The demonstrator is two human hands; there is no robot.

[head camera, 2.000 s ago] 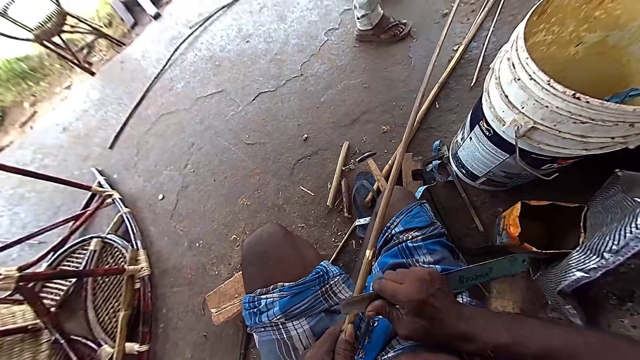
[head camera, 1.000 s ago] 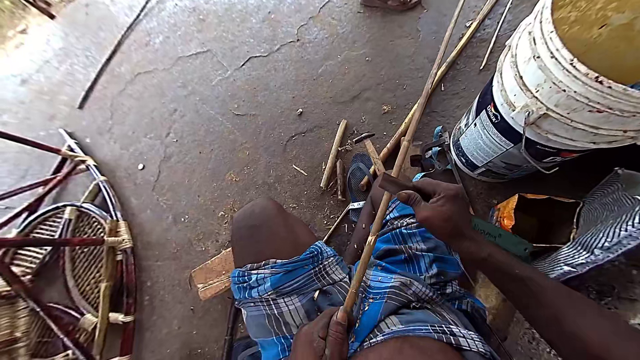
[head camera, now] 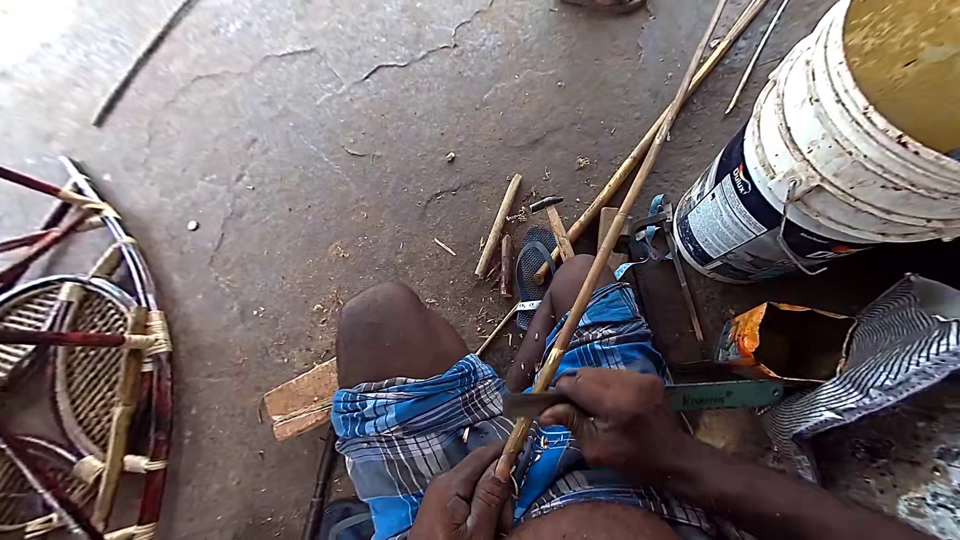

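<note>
A long cane pole [head camera: 581, 300] slants from my lap up to the top right, over my right knee. Its near end is between the thumb and fingers of my left hand [head camera: 466, 495], low in the view. My right hand [head camera: 619, 416] is closed on a flat metal blade [head camera: 724, 395], greenish with writing on its right part. The darker left part of the blade lies across the pole, just above my left hand. Part of the pole beside the blade looks paler.
A white paint bucket [head camera: 817, 165] stands at the right, above an opened orange packet [head camera: 739, 337]. A hammer [head camera: 559, 229], a sandal [head camera: 534, 259] and short cane pieces [head camera: 499, 225] lie past my knees. Woven cane furniture [head camera: 161, 375] stands at the left. Another person's foot shows at the top.
From one second ago, my right hand with the blade has moved down along the pole towards my left hand, after being farther up near my knee. My left hand still holds the near end.
</note>
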